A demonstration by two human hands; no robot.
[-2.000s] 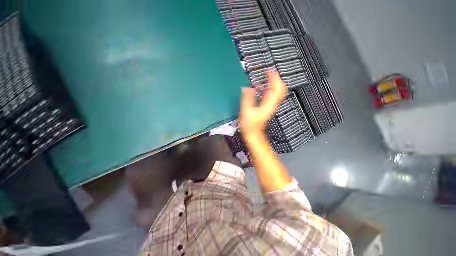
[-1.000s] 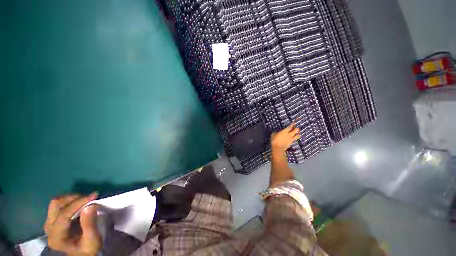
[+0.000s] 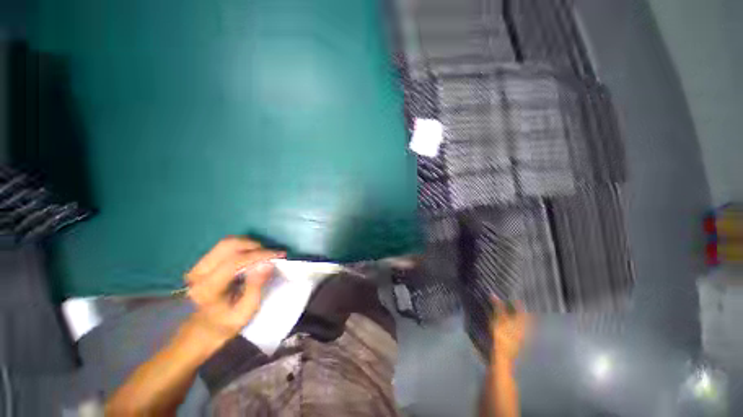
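My left hand [image 3: 232, 281] is at the table's near edge, its fingers shut on a limp white sheet [image 3: 281, 308] that hangs over the lap. My right hand [image 3: 509, 327] is blurred, at the near end of the keyboard stacks [image 3: 509, 138] right of the table. Its fingers are on a dark keyboard [image 3: 479, 285] that sticks out tilted from the near edge of the stacks. Its exact grip is blurred. A small white paper [image 3: 426, 137] lies on the stacks.
The green table [image 3: 220, 138] fills the upper left and middle. A dotted keyboard stack [image 3: 37, 208] stands at its left edge. White paper [image 3: 80, 316] shows below the table's left edge. A red and yellow object [image 3: 723, 236] is at the far right, beyond the grey floor.
The view has swung left since a second ago. The left hand still holds the sheet. The right hand has moved nearer to me, and a keyboard now sticks out beside it.
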